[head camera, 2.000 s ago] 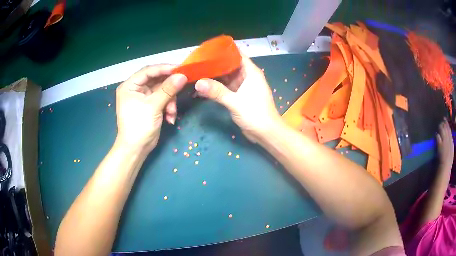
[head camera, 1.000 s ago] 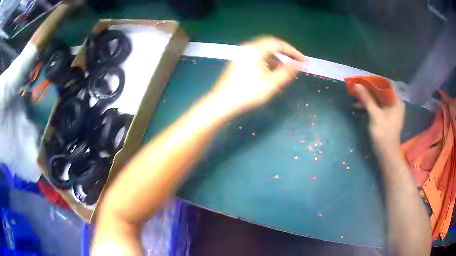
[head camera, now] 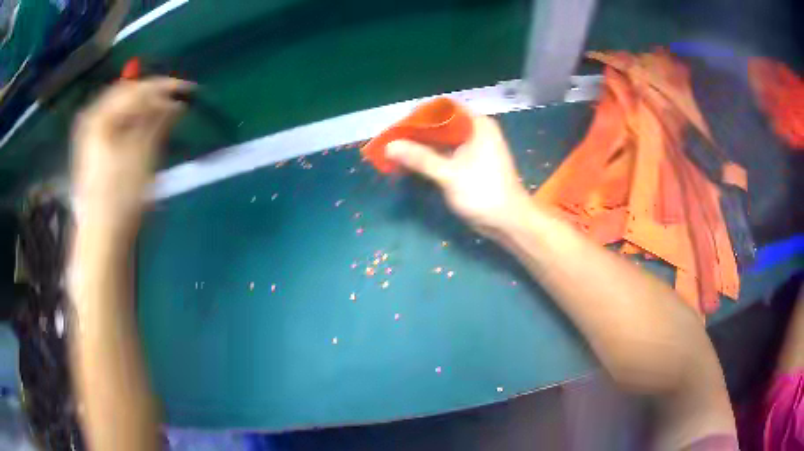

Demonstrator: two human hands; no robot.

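An orange strap (head camera: 421, 132), folded into a loop, is held above the green bench, near the pale rail. My right hand (head camera: 472, 172) is closed on it, thumb in front. My left hand (head camera: 132, 119) is raised at the upper left, blurred, with its fingers bent. A dark curved shape (head camera: 210, 119) shows at its fingertips, and a bit of orange (head camera: 131, 69) shows just above them. Blur hides whether the hand holds the dark shape. A pile of orange straps (head camera: 648, 167) lies at the right.
Tiny plugs (head camera: 377, 262) are scattered on the green bench (head camera: 264, 352). A pale rail (head camera: 291, 141) with an upright post (head camera: 560, 53) borders the green belt (head camera: 370, 53). Black rings (head camera: 44, 299) are at the left edge. A person's pink sleeve (head camera: 787, 414) shows lower right.
The view swung left to the ring carton, then back right. My left hand left the strap and is now at the upper left. My right hand still holds the folded strap.
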